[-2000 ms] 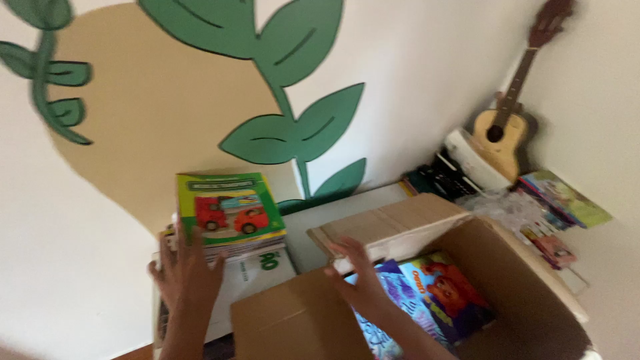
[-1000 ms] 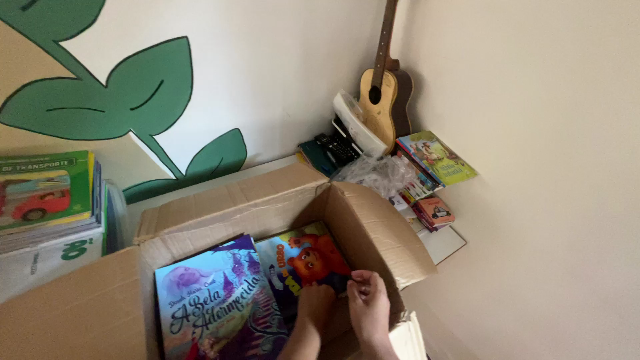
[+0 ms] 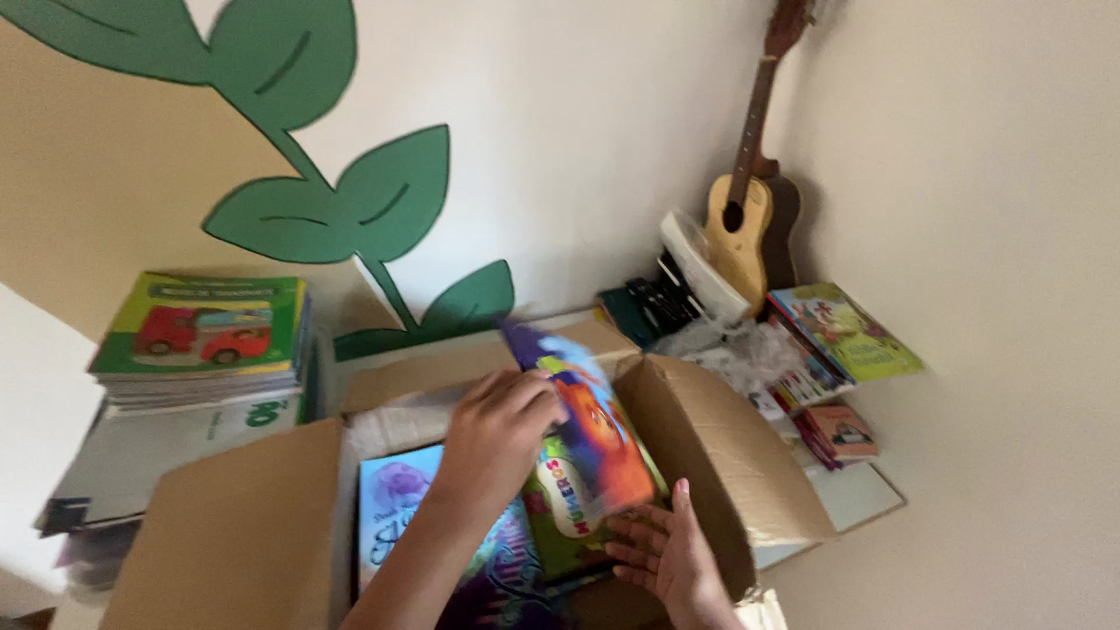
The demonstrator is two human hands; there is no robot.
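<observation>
My left hand (image 3: 506, 430) grips the edge of a children's book with an orange bear-like figure (image 3: 604, 437), which is tilted up and blurred above the open cardboard box (image 3: 709, 446). My right hand (image 3: 669, 551) has its fingers spread, palm up, just below the lower end of that book; whether it touches the book is unclear. Under the raised book lies a green children's book (image 3: 564, 521) in the box. Beside it, on the left, a blue and purple picture book (image 3: 394, 490) lies face up, partly behind my left forearm.
A stack of children's books (image 3: 201, 341) with a red vehicle on top stands left of the box. Behind and right are a small guitar (image 3: 744, 219), a white container (image 3: 704, 267), crumpled clear plastic (image 3: 735, 350), more books (image 3: 844, 332) and small pink books (image 3: 840, 433).
The orange-figure book, lying in the box a second ago, is now lifted in my left hand, and a green book shows beneath. My right hand has opened out.
</observation>
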